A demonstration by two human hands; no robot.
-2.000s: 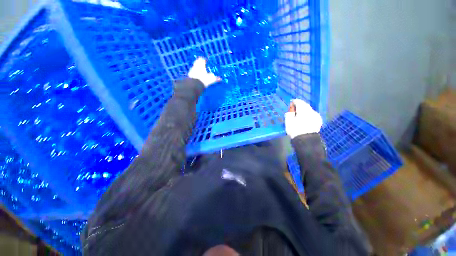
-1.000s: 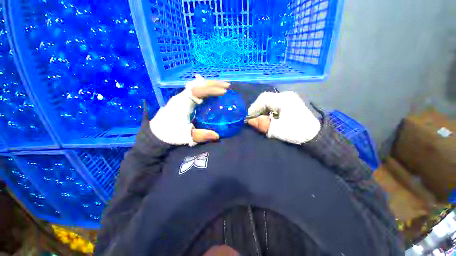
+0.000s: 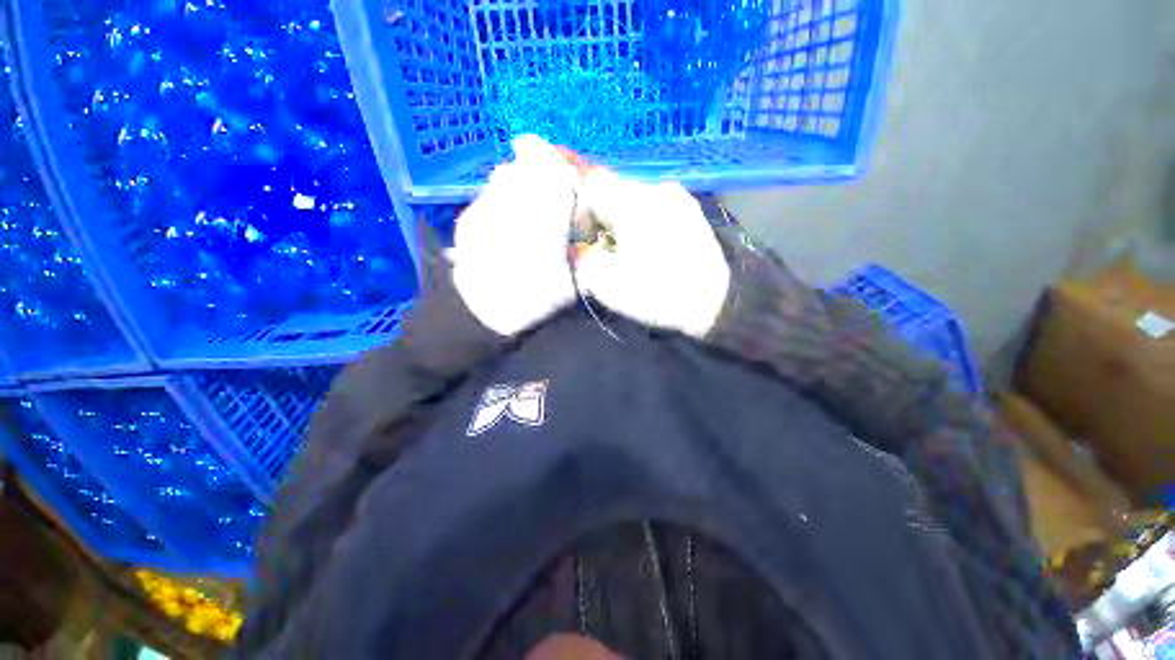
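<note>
My left hand [image 3: 515, 245], in a white glove, and my right hand [image 3: 657, 254], also gloved, are pressed together in front of my dark apron [image 3: 644, 438]. The backs of the gloves hide most of the fingers. The blue ball seen earlier does not show; whether it is behind the hands cannot be told. A small dark or metallic spot [image 3: 601, 239] shows between the hands. A thin pale thread [image 3: 601, 317] lies below them against the apron.
The front blue crate [image 3: 631, 183] holds a cyan tangle [image 3: 561, 103] and shiny balls [image 3: 702, 39]. Ball-filled crates [image 3: 219, 168] stand at the left. A smaller blue crate [image 3: 908, 310] and cardboard box [image 3: 1102, 374] are at the right. Yellow items [image 3: 193, 606] lie at lower left.
Earlier my left hand reached into the front crate, then both hands were at a blue ball. Now my hands have come together, slightly higher, and the ball is out of sight.
</note>
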